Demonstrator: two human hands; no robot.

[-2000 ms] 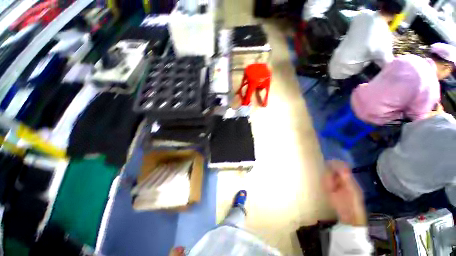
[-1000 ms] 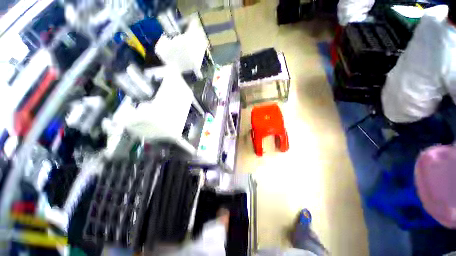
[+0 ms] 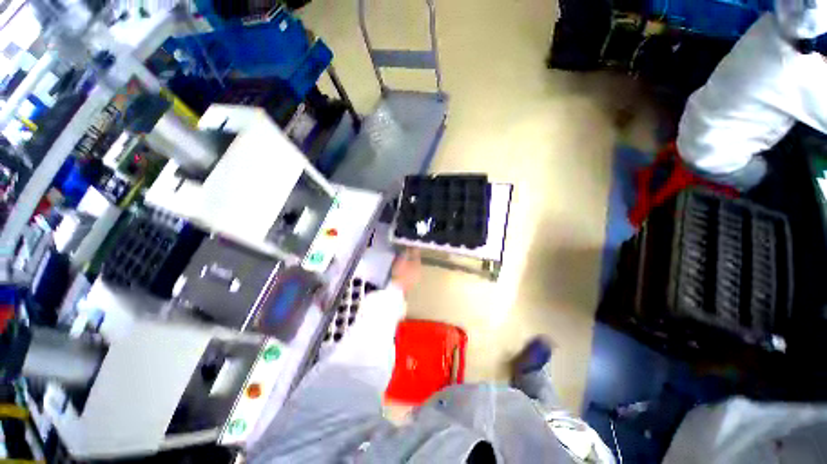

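Observation:
My left hand [image 3: 406, 270] is small and blurred, reaching forward from a white sleeve beside the near left corner of a low white-topped stand [image 3: 498, 222]. Nothing clear shows in it, and I cannot tell whether it touches the stand. A black tray with a grid of pockets [image 3: 444, 210] lies flat on the stand, with a small white piece on it. My right hand is not in view.
A red stool [image 3: 426, 361] stands close in front. White machines with coloured buttons [image 3: 238, 186] line the left bench. A grey platform trolley [image 3: 399, 131] is beyond. At right are stacked black trays [image 3: 734, 263] and a seated person in white [image 3: 748, 100].
The view has moved forward along the aisle; the stand, red stool and machines are nearer. My left hand now reaches out by the stand. The right hand, raised two seconds ago, is gone from view.

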